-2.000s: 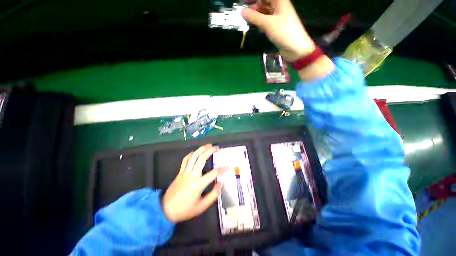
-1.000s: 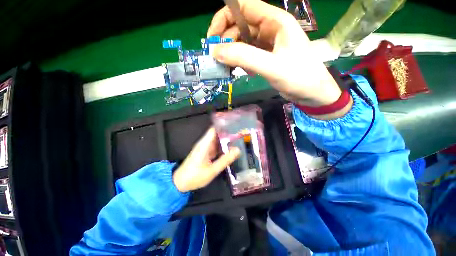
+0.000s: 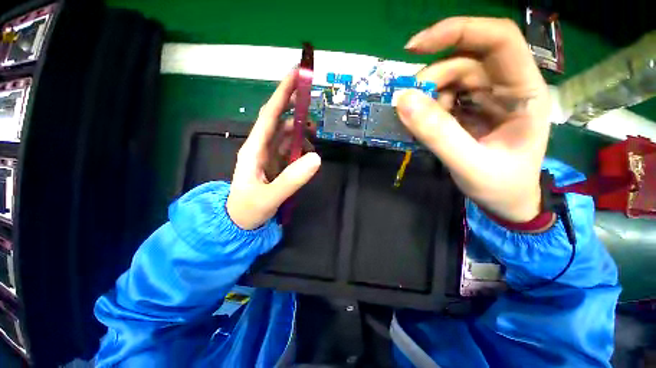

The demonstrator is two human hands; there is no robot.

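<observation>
My left hand (image 3: 270,162) holds a phone mid-frame (image 3: 302,115) turned on edge, so its glossy dark red rim faces me. My right hand (image 3: 493,118) pinches a blue mainboard (image 3: 368,118) at its right end between thumb and fingers. The board has flat grey shields, and an orange-yellow flex cable (image 3: 403,169) hangs from its lower edge. The board is close to the right side of the frame; I cannot tell if they touch. Both are held over the far edge of the black foam tray (image 3: 347,215). No tweezers can be made out.
Stacked trays with phones (image 3: 86,180) stand at the left. A red parts bin (image 3: 626,176) is at the right. A phone (image 3: 543,39) lies at the upper right near a yellowish wrapped post (image 3: 611,83). Another phone (image 3: 480,269) shows partly beneath my right sleeve.
My left hand has lifted the phone frame out of the tray area and turned it on edge. My right hand has brought the board from above the bench beside the frame. The view has shifted.
</observation>
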